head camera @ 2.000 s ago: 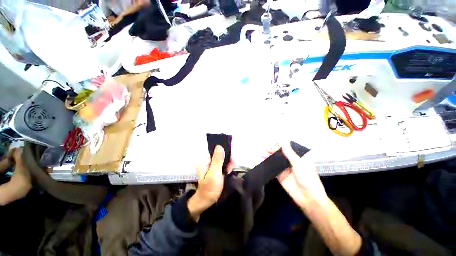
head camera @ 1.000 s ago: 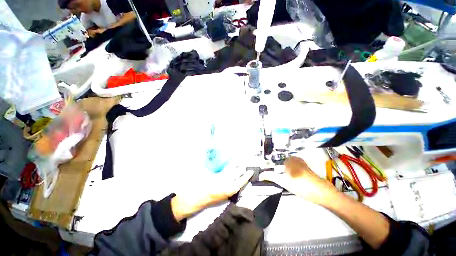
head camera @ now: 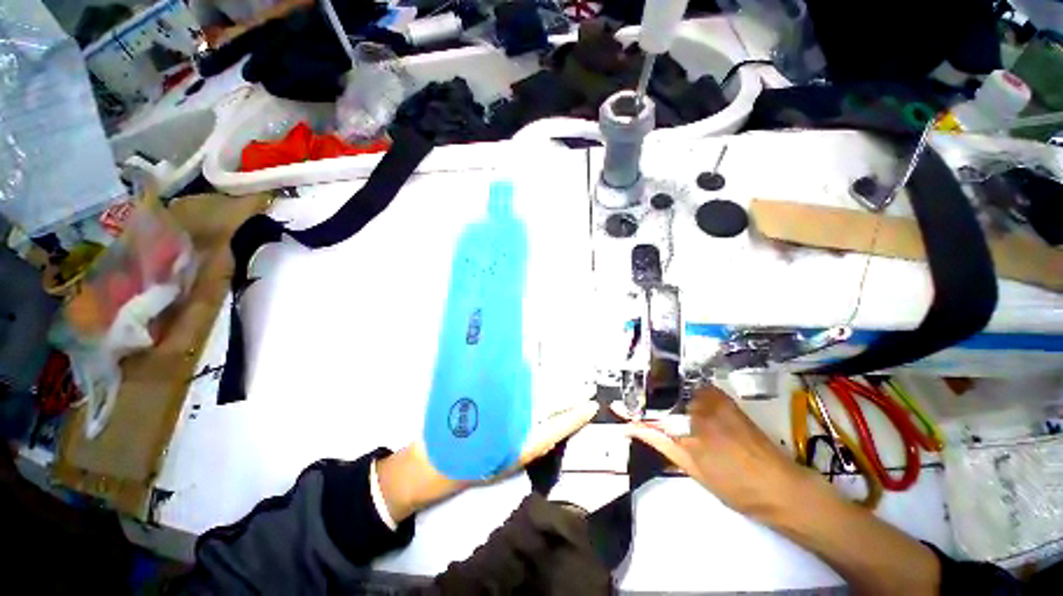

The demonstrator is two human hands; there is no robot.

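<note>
A black strip [head camera: 645,463] lies at the needle area of the white sewing machine [head camera: 793,332], its lower part hanging toward the front edge. My left hand [head camera: 548,438] has its fingertips on the strip, left of the presser foot; a light blue plastic piece [head camera: 480,349] hides part of the hand. My right hand [head camera: 729,456] is bent over the strip, right of the foot, thumb and fingers close to it. The fingertips of both hands nearly meet, and the exact grips are partly hidden. Dark brown cloth [head camera: 530,557] is bunched below, at the table edge.
Red-handled scissors [head camera: 868,431] and yellow-handled shears [head camera: 804,425] lie right of my right hand. A broad black band [head camera: 962,268] hangs over the machine head. Cardboard [head camera: 175,361] with a clear bag [head camera: 134,285] is at left. A white tray [head camera: 222,175] holds red-orange cloth.
My hands have moved from the front edge up to the needle area with the black strip. The view has moved closer, and the light blue piece now shows clearly over my left hand.
</note>
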